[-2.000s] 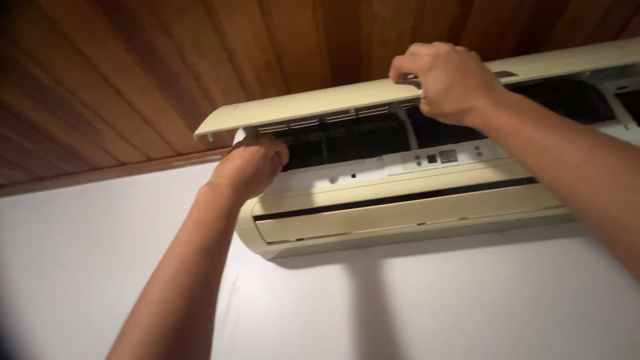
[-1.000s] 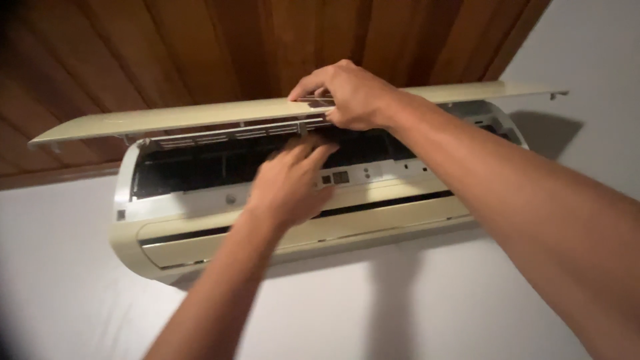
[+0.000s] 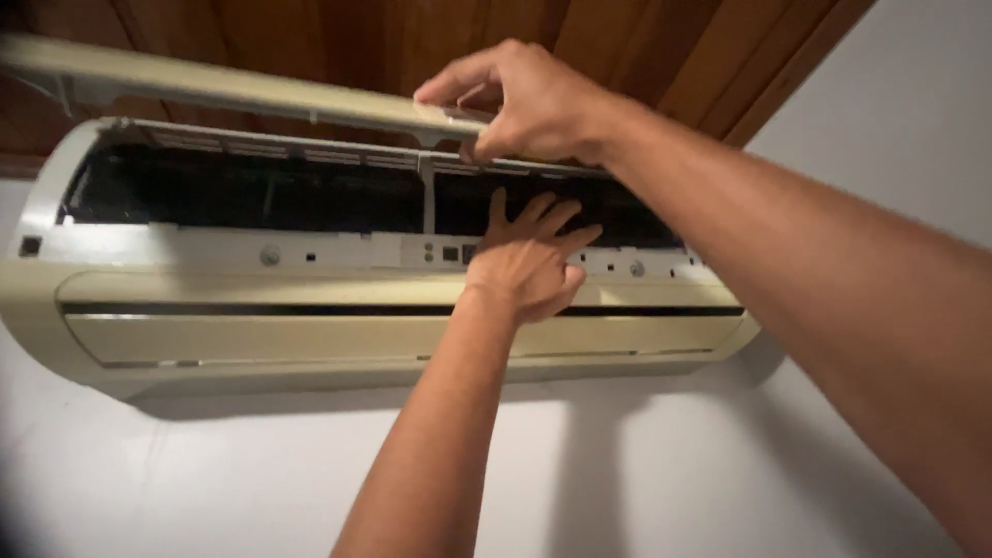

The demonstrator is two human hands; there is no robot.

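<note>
A cream wall-mounted air conditioner (image 3: 256,333) has its front panel (image 3: 232,81) raised above the body. My right hand (image 3: 535,105) grips the lower edge of that panel near its middle, thumb below and fingers above. Lower down, my left hand (image 3: 531,256) lies with spread fingers over the right-hand dark filter opening (image 3: 465,194), its palm in front of the white strip (image 3: 387,249) with small indicator windows. Whether its fingertips touch the filter, I cannot tell. A thin white upright bar (image 3: 428,194) divides the dark openings. My right forearm hides part of the unit's right end.
Right above the raised panel is a wooden plank ceiling (image 3: 372,46). The unit hangs on a white wall (image 3: 310,473), which carries shadows of the arms. The closed louver flap (image 3: 271,337) runs along the unit's lower front.
My left hand has moved right along the unit, from its left end two seconds ago to near the middle, fingers now spread. My right hand still holds the panel. The view has shifted closer.
</note>
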